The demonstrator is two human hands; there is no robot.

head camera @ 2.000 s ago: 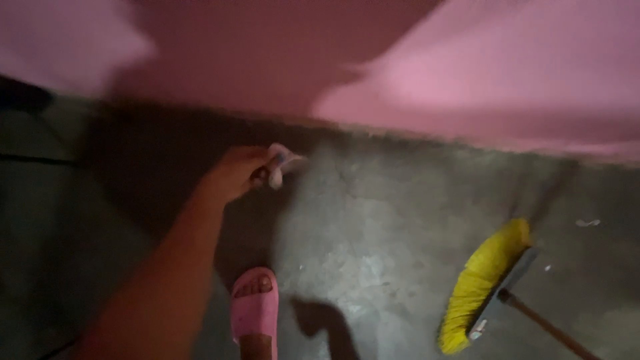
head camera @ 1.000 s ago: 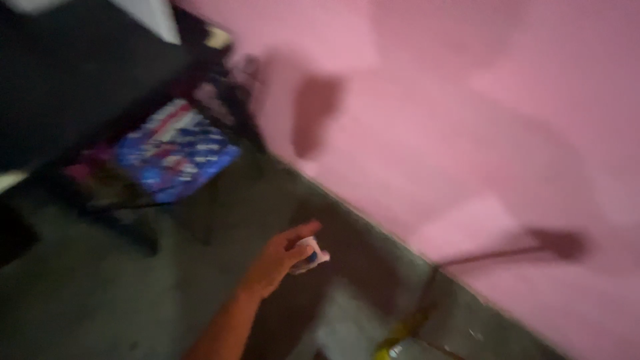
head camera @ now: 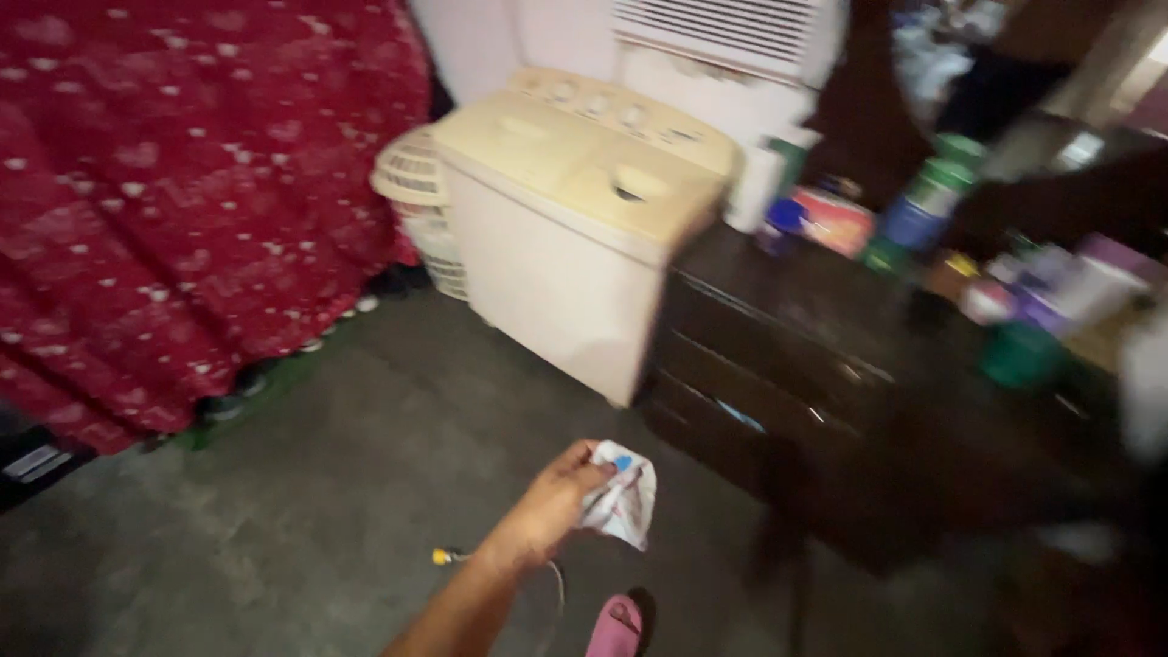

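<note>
My left hand (head camera: 557, 497) reaches in from the bottom and pinches a crumpled white wrapper or piece of paper (head camera: 625, 502) between thumb and fingers. A small blue patch shows on it near my thumb. It hangs above the grey concrete floor, in front of the dark chest of drawers. My right hand is out of view.
A cream twin-tub washing machine (head camera: 557, 265) stands between a lidded basket (head camera: 415, 173) and a dark chest of drawers (head camera: 730, 365) topped with bottles and containers. A red curtain (head camera: 182, 201) hangs left. A yellow-ended hose (head camera: 558, 593) lies near my pink slipper (head camera: 616, 628).
The view has swung from the pink wall and floor to the washing machine and drawers. My left hand still holds a light-coloured item. The yellow broom seen earlier is out of view.
</note>
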